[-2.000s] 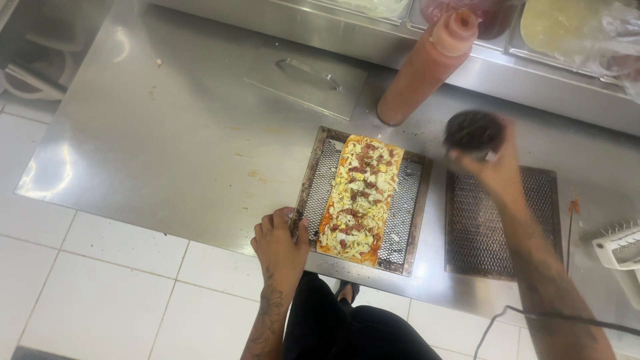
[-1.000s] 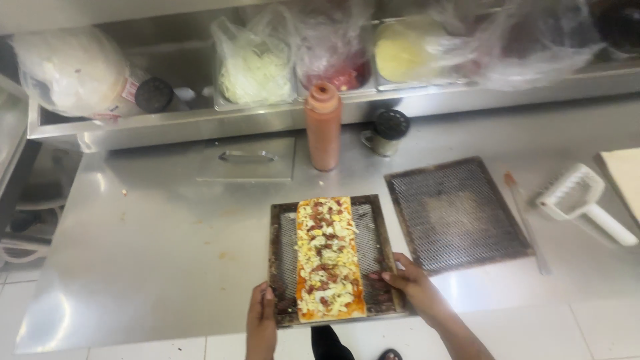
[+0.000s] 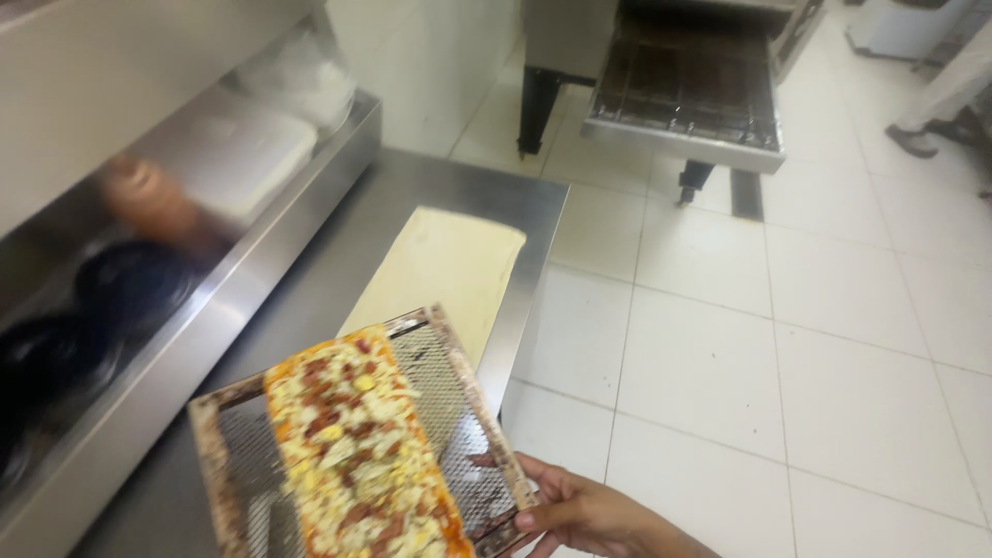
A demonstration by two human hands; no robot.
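Note:
My right hand (image 3: pixel 577 508) grips the lower right edge of a framed metal mesh tray (image 3: pixel 446 372), with the thumb on top of the frame and fingers beneath. A rectangular flatbread pizza (image 3: pixel 360 449) topped with shredded cheese and bits of meat lies lengthwise on the mesh; its lower end is cut off by the view's edge. The tray is tilted, above the steel counter, and partly covers a pale rectangular dough sheet (image 3: pixel 446 267). My left hand is out of view.
The steel counter (image 3: pixel 504 186) ends at a corner over white floor tiles. Beyond it stands a conveyor oven with its wire belt (image 3: pixel 686 85) sticking out. At left runs a steel ledge (image 3: pixel 263 240) with blurred containers. A person's shoe and leg (image 3: pixel 922 128) show at upper right.
The tray with the pizza, between both my hands on the counter's front edge one second ago, is now raised off it. The view has swung far round toward the oven.

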